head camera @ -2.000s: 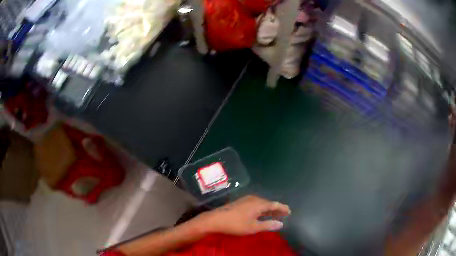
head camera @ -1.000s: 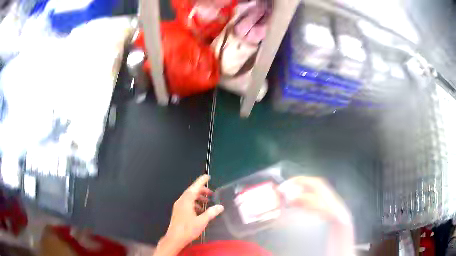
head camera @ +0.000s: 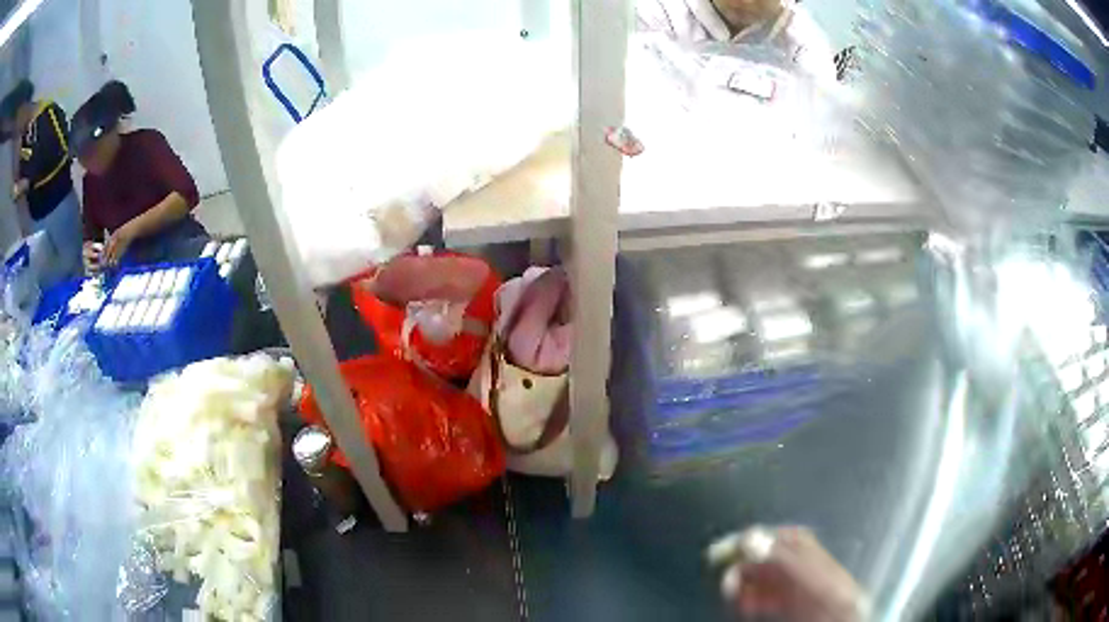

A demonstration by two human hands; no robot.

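Observation:
My right hand point(head camera: 791, 578) is low in the view, right of centre, blurred and cut off by the bottom edge. Its fingers point left over the dark mat point(head camera: 657, 547), with white patches at the fingertips that look like finger cots. I cannot tell if it holds anything. My left hand is out of view. A stack of clear and blue trays point(head camera: 742, 407) stands behind my right hand. Shiny clear plastic point(head camera: 961, 401), blurred, rises close by on the right. The labelled clear box does not show.
Cream small parts point(head camera: 213, 486) lie heaped at the left beside crinkled clear plastic point(head camera: 73, 474). Red bags point(head camera: 420, 431) and a cream bag point(head camera: 535, 407) sit between grey posts point(head camera: 594, 280). A white shelf point(head camera: 754, 201) crosses behind. People work at the back left; another person is beyond the shelf.
The view has tilted up to the shelf and people. My left hand and the labelled clear box have left the view. My right hand now shows at the bottom, away from the box.

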